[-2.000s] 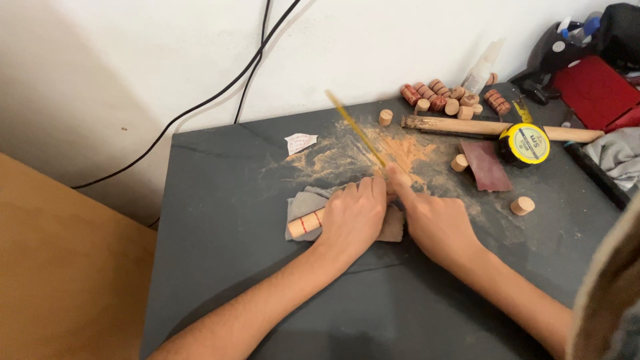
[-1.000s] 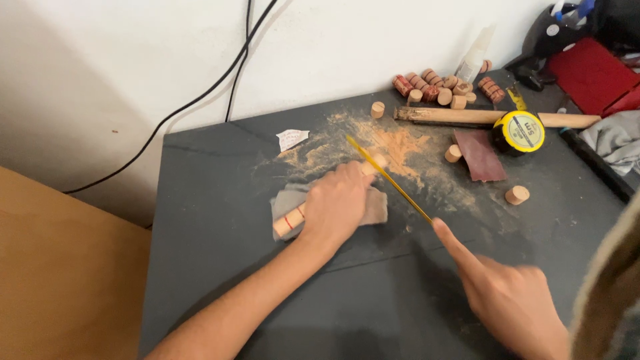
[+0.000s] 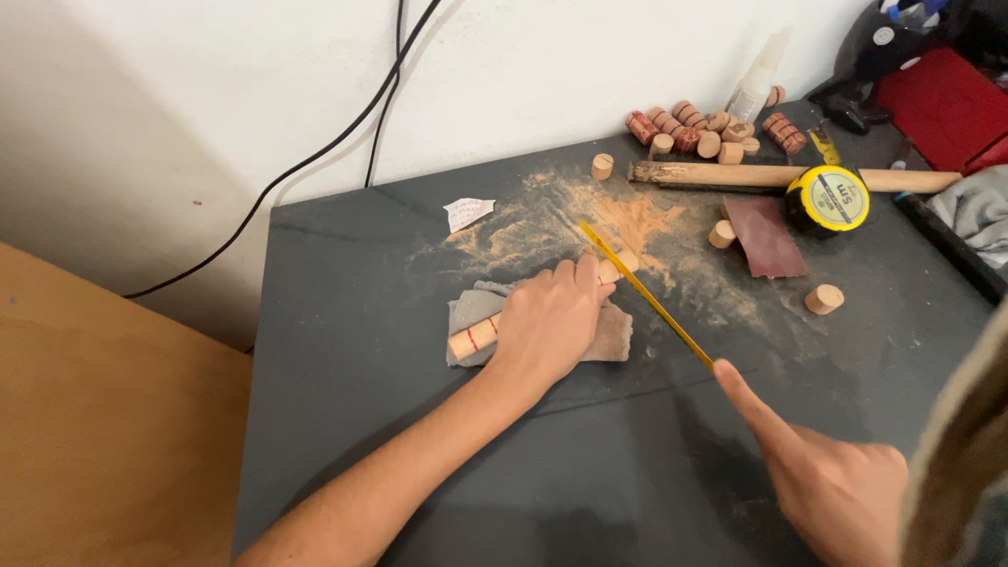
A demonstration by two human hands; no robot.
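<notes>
My left hand [image 3: 551, 315] presses and grips a round wooden dowel [image 3: 474, 338] with red marks, which lies on a folded grey cloth [image 3: 610, 335]. The dowel's far end sticks out beyond my fingers. A thin yellow saw blade [image 3: 657, 307] crosses that end, its tip past the dowel. My right hand [image 3: 827, 472] holds the blade's near end, with the index finger stretched along it; any handle is hidden under the hand. Light sawdust [image 3: 630, 220] is spread on the dark table just behind the dowel.
Several cut wooden pieces [image 3: 709, 144] stand near the wall beside a clear bottle [image 3: 754, 87]. A longer wooden rod [image 3: 732, 174], a yellow tape measure [image 3: 828, 198], sandpaper [image 3: 765, 236] and a loose wooden plug [image 3: 824, 299] lie at the right. A paper scrap [image 3: 468, 213] lies behind the cloth.
Two seconds ago my right hand was close beside my left; it has since drawn back toward the lower right with the blade. My left hand stays on the dowel.
</notes>
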